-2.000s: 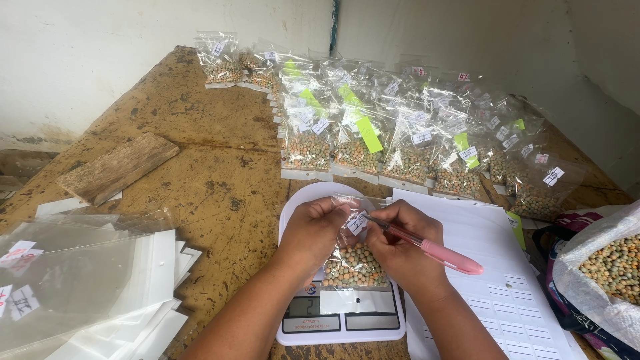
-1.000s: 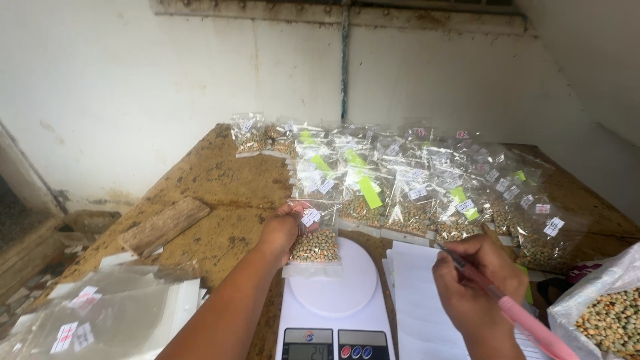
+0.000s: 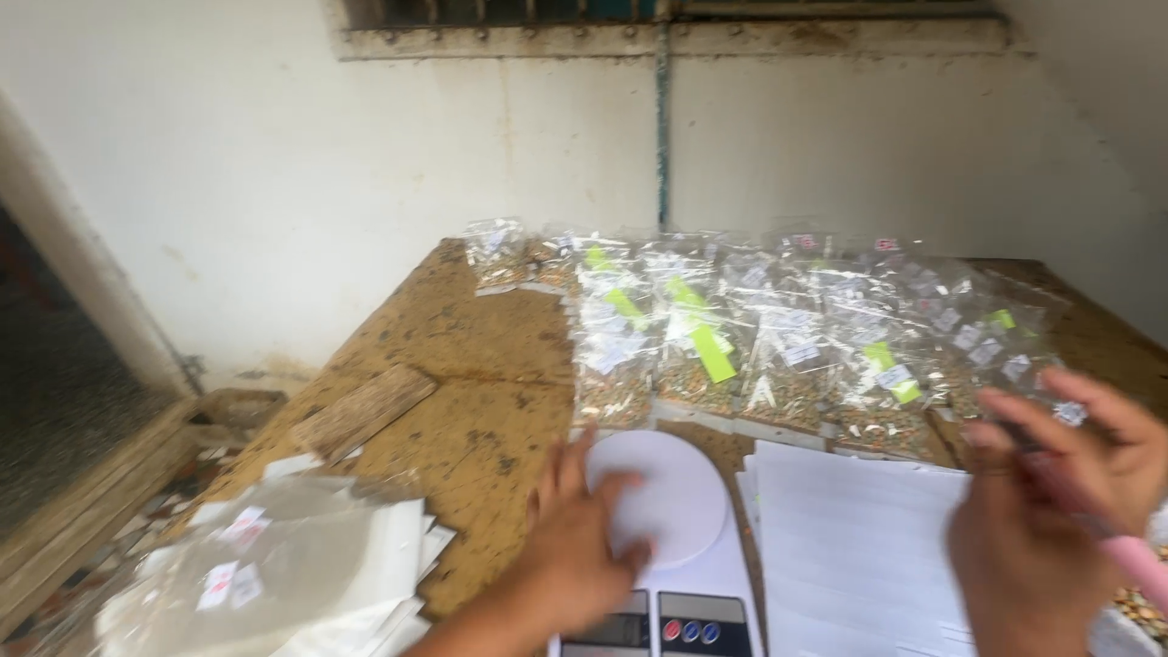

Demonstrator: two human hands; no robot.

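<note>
My left hand [image 3: 584, 529] is over the left side of a white digital kitchen scale [image 3: 662, 511], fingers spread, with nothing seen in it. The scale's round platform bears no bag, and its display is partly hidden behind the hand. At the right, my right hand [image 3: 1049, 493] is blurred and raised beside printed paper sheets [image 3: 858, 538], with a pink pen [image 3: 1131, 561] held in its fingers. Beyond the scale lie rows of clear plastic bags of mixed seeds or pulses [image 3: 785, 392], with small labels and some bright green strips [image 3: 703, 338].
Flat, clear labelled bags [image 3: 301, 557] lie stacked at the lower left, below a piece of wood [image 3: 365, 411]. Loose seeds [image 3: 1141, 607] show at the lower right edge. The worn wooden table [image 3: 493, 338] stands by a wall [image 3: 411, 164] with a vertical pipe [image 3: 663, 137].
The filled seed bag that my left hand held over the scale a second ago has left that hand. My right hand has risen off the papers to the right with the pen.
</note>
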